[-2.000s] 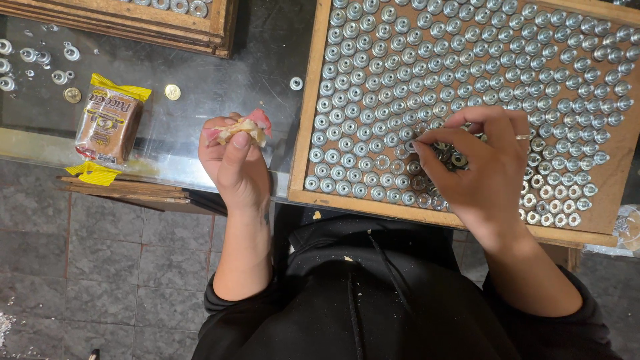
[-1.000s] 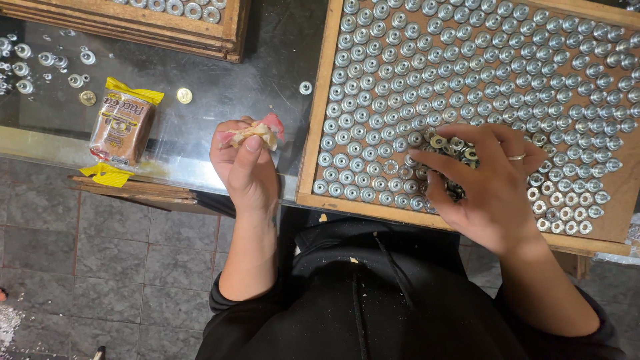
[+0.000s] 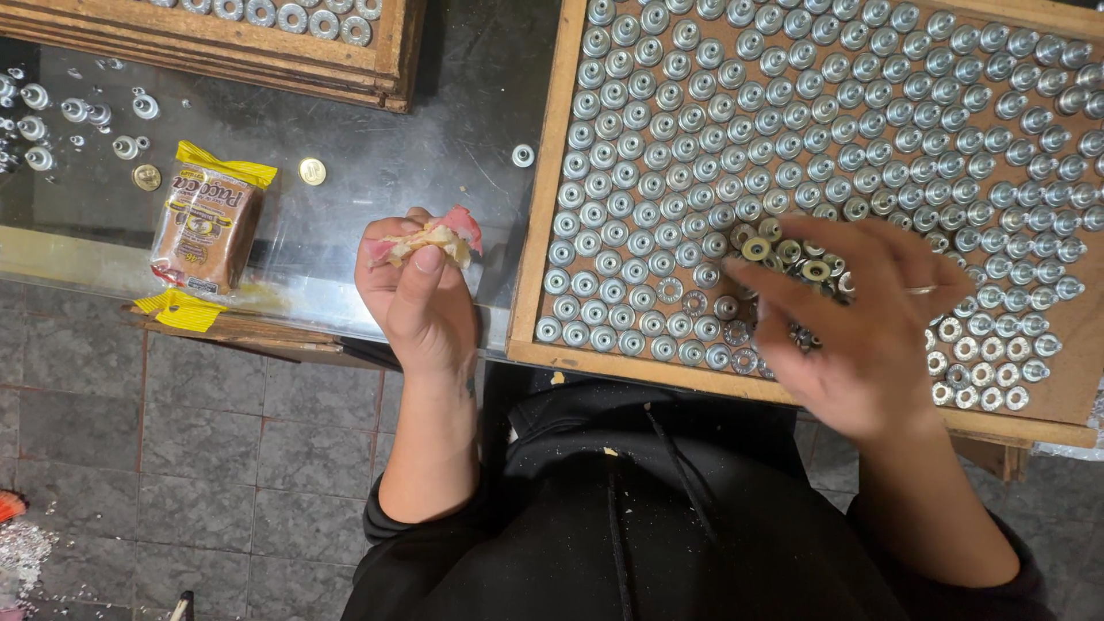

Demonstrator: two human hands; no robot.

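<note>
My left hand point(image 3: 423, 289) holds a piece of bread with a pink filling point(image 3: 435, 237) between thumb and fingers, over the table edge. My right hand point(image 3: 849, 319) is over the lower part of a wood-framed tray point(image 3: 539, 181). Its fingers are curled around a loose pile of small metal parts point(image 3: 789, 259); whether it grips any of them is hard to tell. Rows of round silver metal parts with raised centres point(image 3: 664, 125) stand on the tray's brown board. Near the lower right, flatter ring-faced parts point(image 3: 981, 373) lie in rows.
A packaged Paçoca sweet point(image 3: 207, 228) lies left of my left hand, with a coin point(image 3: 311, 171) and another coin point(image 3: 147, 177) beside it. Stacked wooden trays point(image 3: 392, 60) stand at the upper left. Loose metal parts point(image 3: 76, 109) are scattered at the far left; a single one point(image 3: 523, 155) lies near the tray.
My right hand has opened somewhat over the pile, and more of the loose metal parts shows than two seconds ago. My left hand still holds the bread.
</note>
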